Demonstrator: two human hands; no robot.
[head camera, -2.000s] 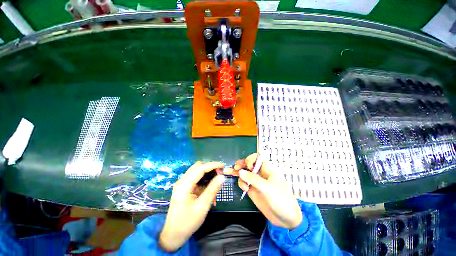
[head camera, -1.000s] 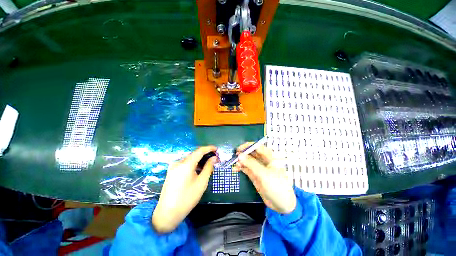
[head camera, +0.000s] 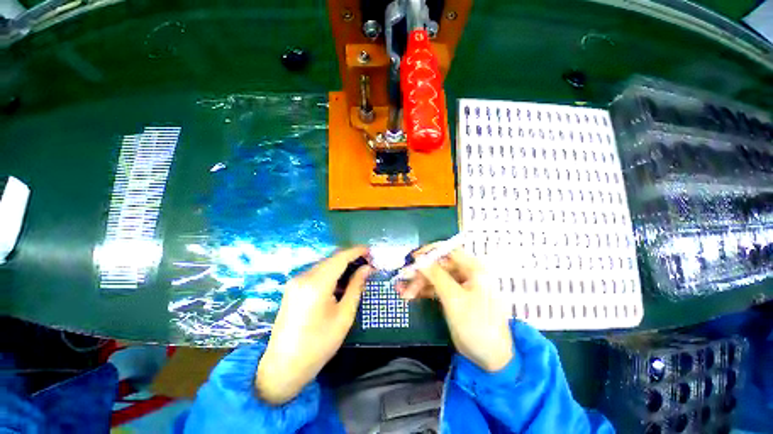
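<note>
My left hand (head camera: 312, 314) holds a small black plastic housing (head camera: 351, 273) between thumb and fingers, at the bench's near middle. My right hand (head camera: 462, 297) is just right of it and holds the tweezers (head camera: 434, 253), whose tip points left towards the housing. The exact tip is blurred. A small adhesive dot sheet (head camera: 386, 307) lies on the mat between and just below my hands. The toggle clamp press fixture (head camera: 343, 169) stands behind my hands. Its red clamp handle (head camera: 423, 97) hangs over the base, beside the black nest (head camera: 391, 163).
A white parts board (head camera: 542, 212) with rows of dark marks lies right of the fixture. Clear blister trays (head camera: 703, 195) are at far right and below the bench edge. Blue film (head camera: 263, 199) and a long dotted sheet (head camera: 140, 203) lie left. A white object (head camera: 12, 219) is at far left.
The view has tilted down, so the fixture sits higher in the picture. My hands, first close together at the fingertips, are now slightly apart, with the tweezers pointing left towards the housing.
</note>
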